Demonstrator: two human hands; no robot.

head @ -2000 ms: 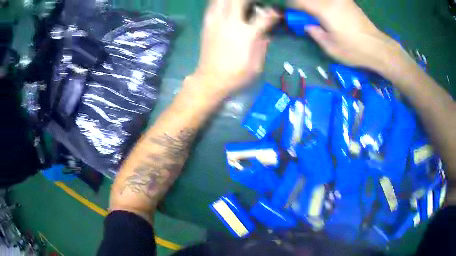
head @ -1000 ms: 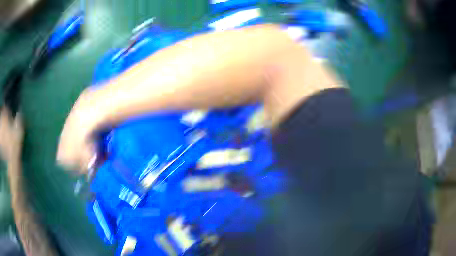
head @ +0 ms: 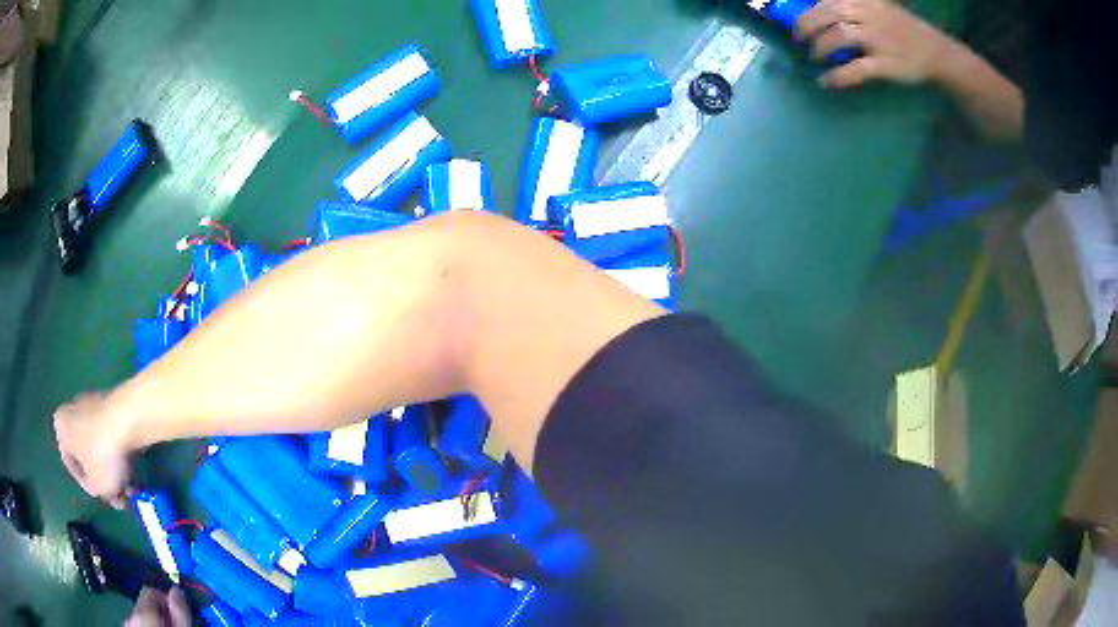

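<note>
My right arm reaches leftwards over a loose heap of blue battery packs [head: 264, 484]. My right hand [head: 92, 450] is at the left edge of the heap, fingers bent down; its grip is hidden. Just below its fingertips is a blue pack with a white strip [head: 157, 535], beside a black housing [head: 104, 561]. My left hand [head: 159, 608] shows only as fingertips at the bottom left edge, close to that housing and pack; whether it holds them cannot be told. Several packs show red leads with white plugs.
A black housing with a blue pack [head: 104, 190] lies at upper left. A black ring-like part [head: 709, 92] lies on a clear patch beyond the heap. Another person's hand [head: 873, 39] holds a blue pack at top right. Cartons [head: 1064, 276] stand at the right, beyond the bench.
The view has swung to the right and is sharper. The bag is out of the picture. My right hand has gone from the far side to the heap's left edge in the picture.
</note>
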